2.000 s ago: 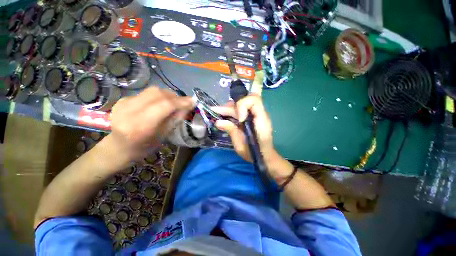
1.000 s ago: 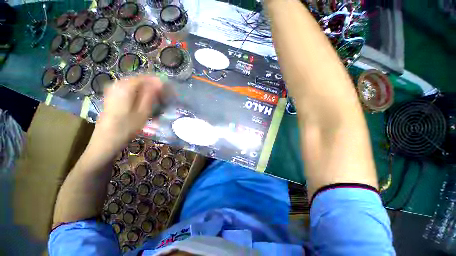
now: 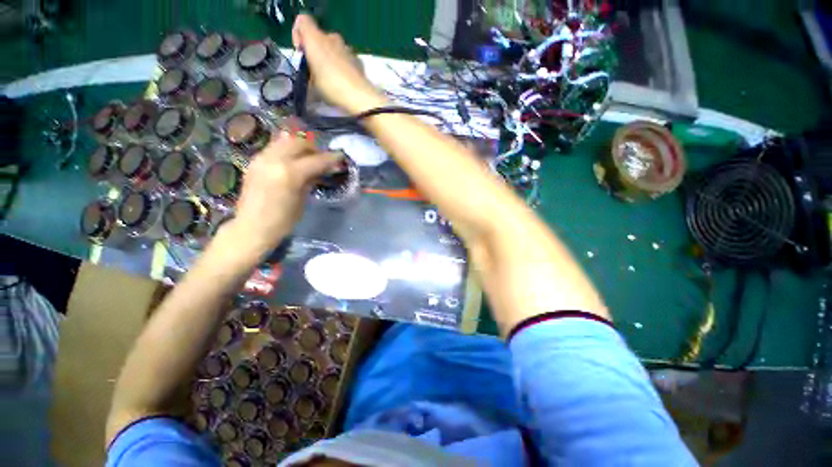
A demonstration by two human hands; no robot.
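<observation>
My left hand (image 3: 278, 187) is over the right edge of the rows of cylindrical units (image 3: 175, 169). Its fingertips are on a round dark-faced unit (image 3: 336, 182) on the printed sheet (image 3: 392, 233). Part of the grip is hidden and slightly blurred. My right hand (image 3: 324, 59) reaches across to the far side and is closed on the black handle of the soldering iron (image 3: 300, 89). The iron's black cord loops under my right forearm. The iron's tip cannot be made out.
An open carton of units (image 3: 347, 401) is below the bench edge. Wired boards (image 3: 547, 91) lie tangled at the far edge. A tape roll (image 3: 641, 160) with shiny contents and a black fume fan (image 3: 741, 212) stand at right. White specks lie on the green mat (image 3: 584, 274).
My right hand, out of view at the top a second ago, now shows at the far left with the iron. My left hand has moved right and slightly forward. The view has shifted.
</observation>
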